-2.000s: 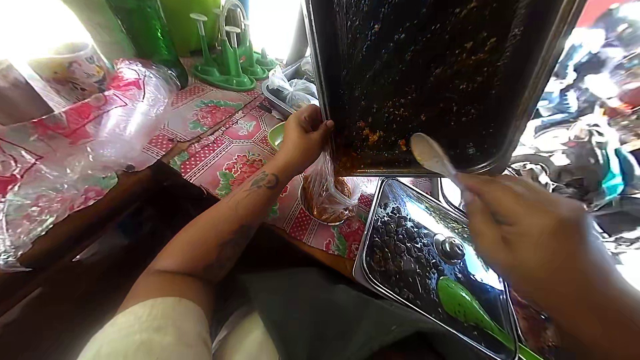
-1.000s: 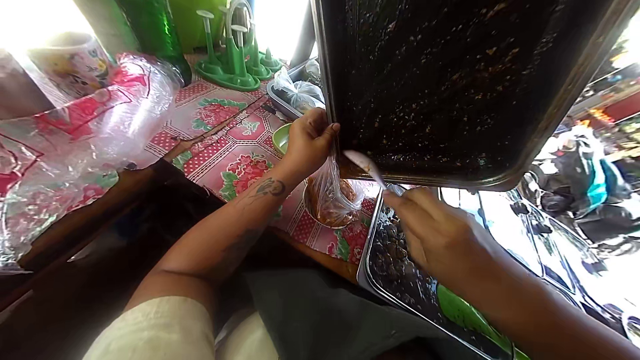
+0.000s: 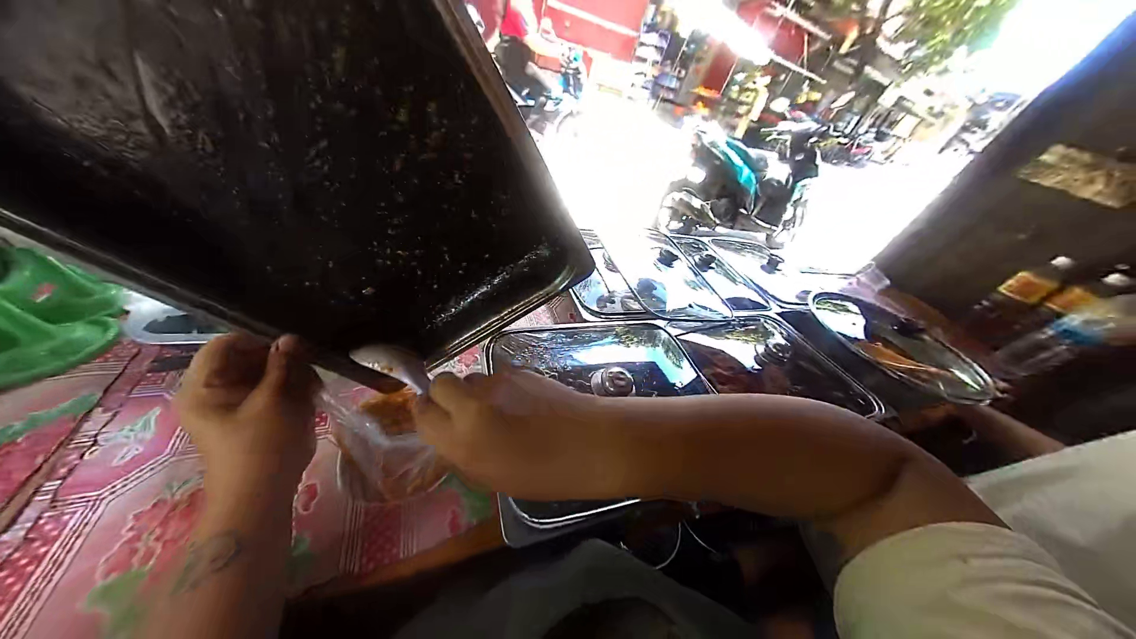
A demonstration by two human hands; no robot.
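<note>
A large dark baking tray with oily residue is tilted up at the upper left. My left hand grips its lower edge along with the mouth of a clear plastic bag. Below the tray's corner, the bag hangs over a bowl, and reddish-brown food shows there; whether it lies in the bag or the bowl is unclear. My right hand holds a pale spoon against the tray's bottom edge, above the bag. The tray's upper part runs out of view.
Rectangular food trays with glass lids stand right of the bag. An oval glass lid lies farther right, near another person's forearm. Bottles stand at the right. A green plastic item is at left, on the flowered tablecloth.
The view has swung far to the right. My right hand has brought the spoon from the tray's surface to its bottom edge by the bag. My left hand still grips tray and bag.
</note>
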